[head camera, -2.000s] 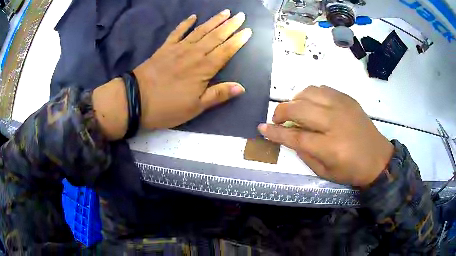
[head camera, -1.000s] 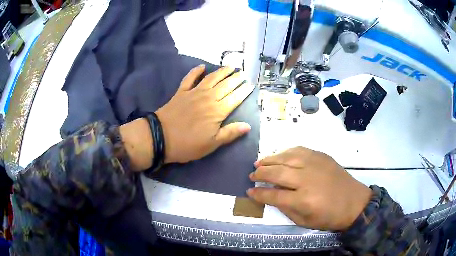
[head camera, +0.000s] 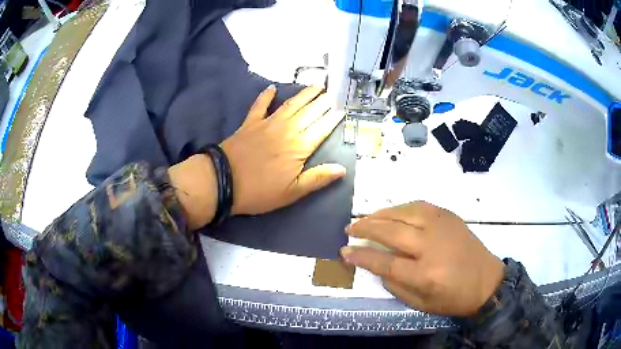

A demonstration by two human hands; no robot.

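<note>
A dark grey garment panel point(head camera: 286, 228) lies on the white table, its straight right edge running up to the presser foot point(head camera: 349, 131) of the sewing machine point(head camera: 470, 41). My left hand point(head camera: 272, 153) lies flat on the panel with fingers spread, fingertips just left of the foot. My right hand point(head camera: 429, 255) is at the panel's lower right corner, thumb and fingertips pinching the edge there. More of the dark grey cloth spreads in folds behind and left of my left hand.
Several black labels point(head camera: 480, 140) lie right of the needle area. A brown tape patch point(head camera: 333, 273) is near the front edge, above the ruler strip point(head camera: 293, 315). Thin metal tools point(head camera: 585, 235) lie at far right. Shiny tan tape point(head camera: 41, 116) covers the left table edge.
The view has shifted, so the machine head shows more than two seconds ago. The panel's edge now lies at the foot, and both hands have come along with it.
</note>
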